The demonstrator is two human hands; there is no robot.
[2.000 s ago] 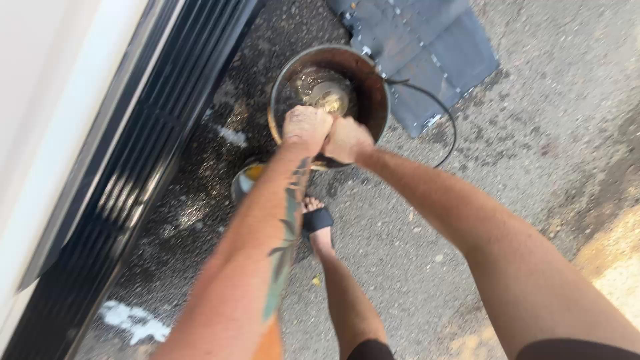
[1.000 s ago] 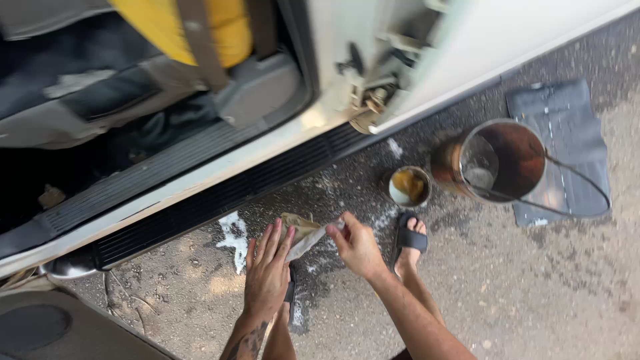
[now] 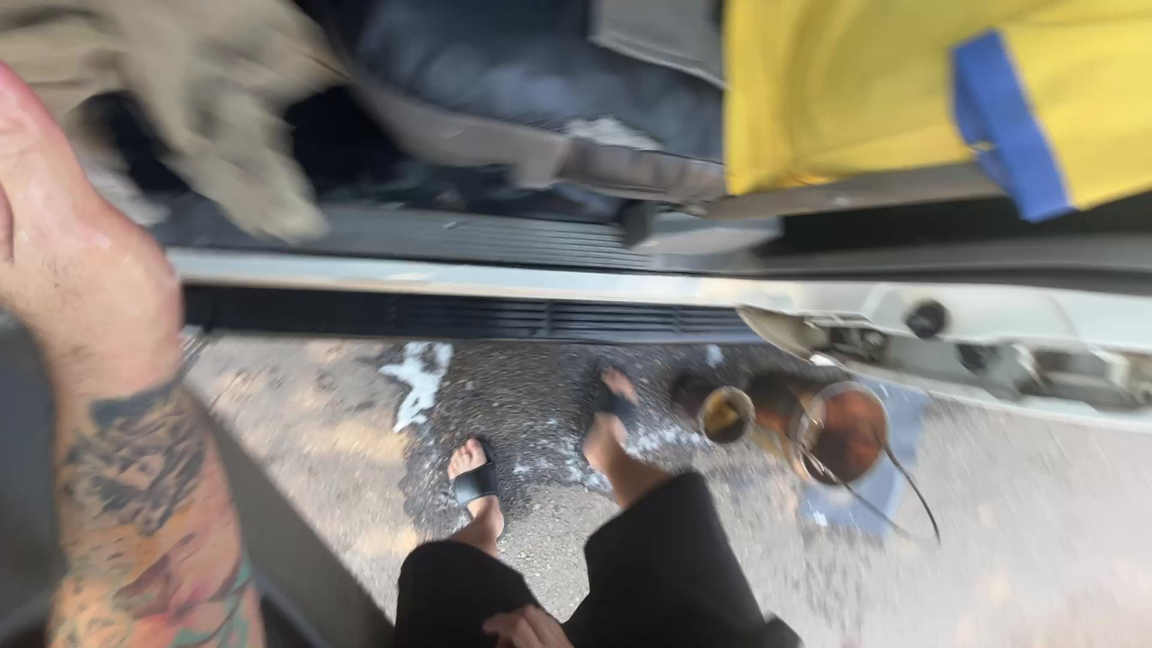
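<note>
At the far left my left hand (image 3: 63,216) is raised, its fingers cut off by the frame edge and its forearm tattooed. Beside it is a blurred tan cloth (image 3: 243,126) at the vehicle's open doorway; whether the hand holds this cloth is hidden. Only some fingers of my right hand (image 3: 526,627) show, low at the bottom edge against dark shorts (image 3: 666,576); what they hold cannot be seen. A metal bucket (image 3: 841,436) with a wire handle stands on the pavement, with a small can (image 3: 725,415) to its left.
A ribbed door sill (image 3: 468,238) and a black side step (image 3: 504,317) run across the view. Yellow fabric with a blue strap (image 3: 1012,126) lies inside, upper right. A grey sheet (image 3: 864,504) is under the bucket. White liquid (image 3: 418,382) is splashed on the wet pavement.
My hands, earlier together over the bucket and then both at a cloth, are now far apart, the left raised and the right low. The view has shifted toward the vehicle's doorway.
</note>
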